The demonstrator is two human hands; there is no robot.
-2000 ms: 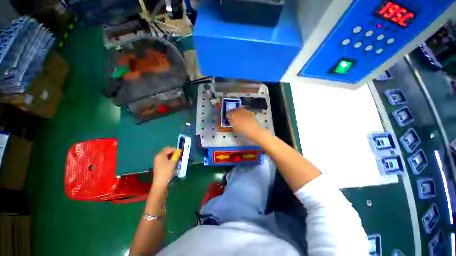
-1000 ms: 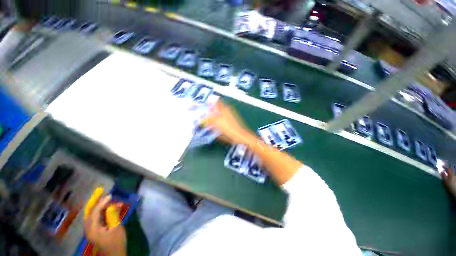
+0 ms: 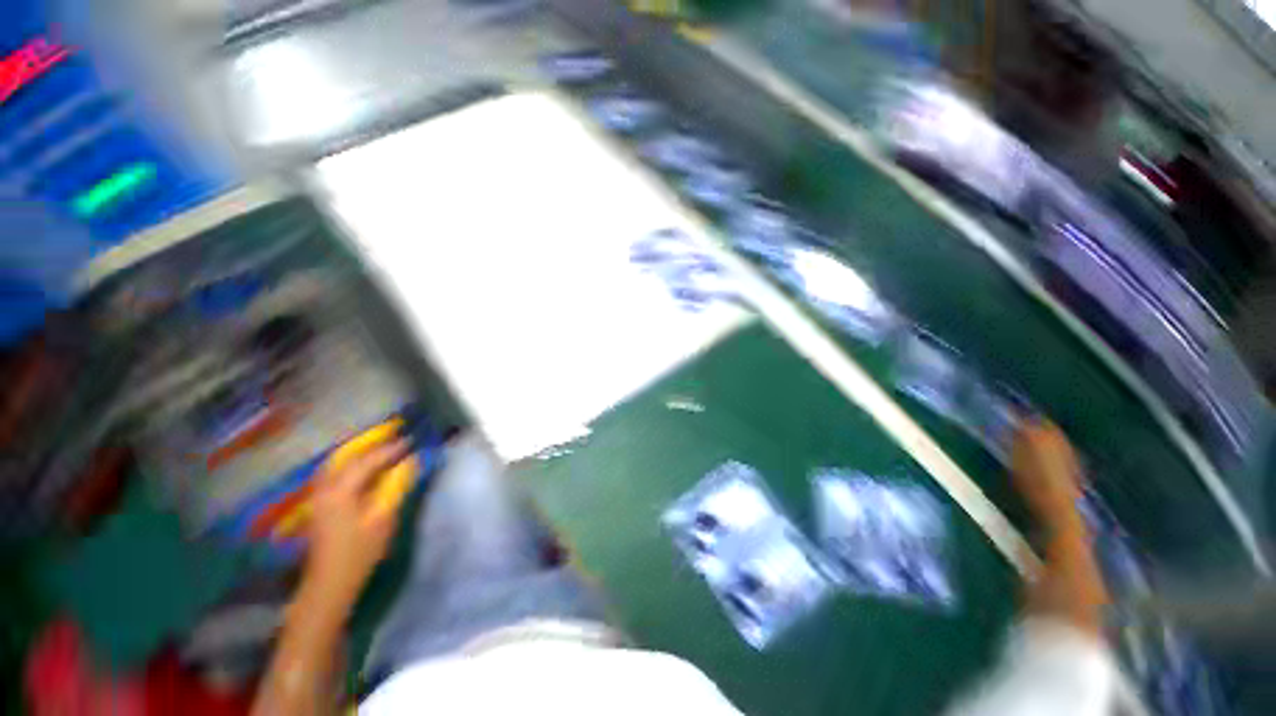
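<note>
Everything is blurred by motion. My left hand (image 3: pixel 357 492), with yellow finger cots, is over the front of the press base, its fingers apart and nothing visible in them. My right hand (image 3: pixel 1047 469) is at the far right, over the conveyor belt's row of panels; whether it holds a panel cannot be told. Two groups of framed panels lie on the green bench, one nearer my lap (image 3: pixel 749 555) and one beside it toward the belt (image 3: pixel 882 536). More panels (image 3: pixel 683 269) lie at the white sheet's right edge. An orange area of the fixture (image 3: pixel 252 437) shows at left.
A large white paper sheet (image 3: pixel 511 266) covers part of the green bench (image 3: pixel 637 483). A pale rail (image 3: pixel 854 385) separates the bench from the conveyor belt (image 3: pixel 910 266). The blue controller (image 3: pixel 119 133) is at upper left. Purple-blue piles (image 3: pixel 1119 294) stand across the belt.
The view has swung from the press to the bench and belt. My right hand has moved from the fixture, past the white sheet's edge, to the belt at right. My left hand stays by the press.
</note>
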